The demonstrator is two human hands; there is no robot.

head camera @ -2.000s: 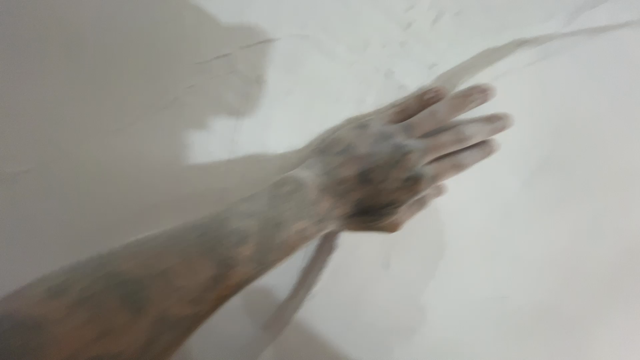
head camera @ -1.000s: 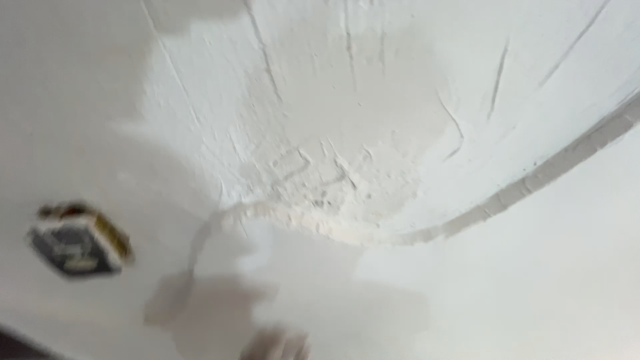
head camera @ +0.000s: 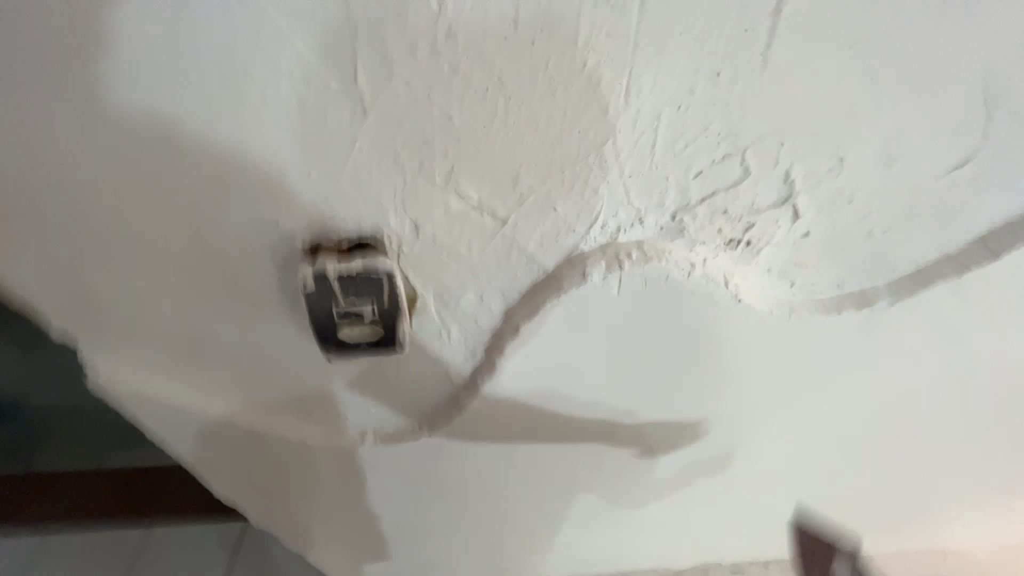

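Neither my left hand nor my right hand is in view. Across a white plastered wall [head camera: 720,360] runs a wavy grey-beige band [head camera: 544,296], rough along its middle bend. To the left of this band, a dark electrical wall fitting [head camera: 358,308] sits tilted, smeared with white material and with a rough gap at its upper edge. Below the fitting, the shadow of an arm [head camera: 552,424] stretches rightward over the wall. Near the bottom right edge a dark reddish object with a pale edge [head camera: 824,548] shows in part; blur hides what it is and whether anything holds it.
The wall's surface has scraped ridges and a pitted rough patch [head camera: 752,200] above the band. Its uneven edge [head camera: 144,420] slopes down at the lower left, beyond which lie a dark red strip [head camera: 112,492] and pale tiles [head camera: 144,550].
The plaster-smeared hand and forearm seen against the wall two seconds ago are out of view. A blurred bit of skin at the bottom edge one second ago is also gone. The view has shifted.
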